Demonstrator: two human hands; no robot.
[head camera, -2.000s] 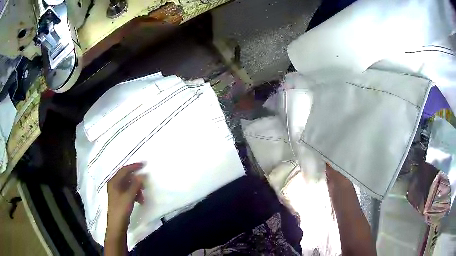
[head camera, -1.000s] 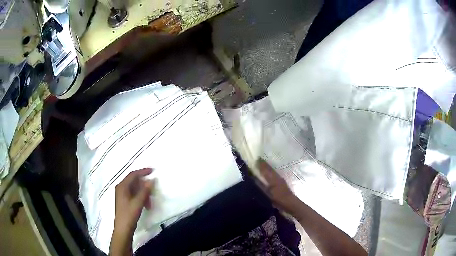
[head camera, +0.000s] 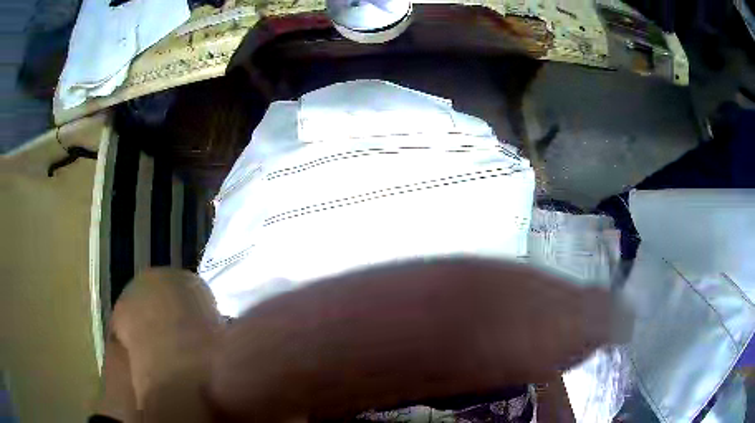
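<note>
A stack of white trouser panels (head camera: 389, 194) with dark double stitch lines lies on my lap in the middle of the head view. My left hand (head camera: 348, 339) is raised very close to the camera, large and badly blurred. It stretches across the lower part of the view and covers the stack's near edge. Whether its fingers hold anything cannot be told. Only a small strip of what seems to be my right arm shows at the bottom, right of centre. My right hand cannot be made out.
The rounded tip of the machine arm (head camera: 370, 18) is at the top centre, before the worn table edge (head camera: 199, 51). White cloth (head camera: 120, 41) lies on the table at the left. A cream bin (head camera: 45, 264) stands at the left. More white panels (head camera: 691, 289) hang at the right.
The view has swung left, so the stack and machine arm sit further right. My left hand has come up from the stack close to the camera. My right hand has dropped from clear view.
</note>
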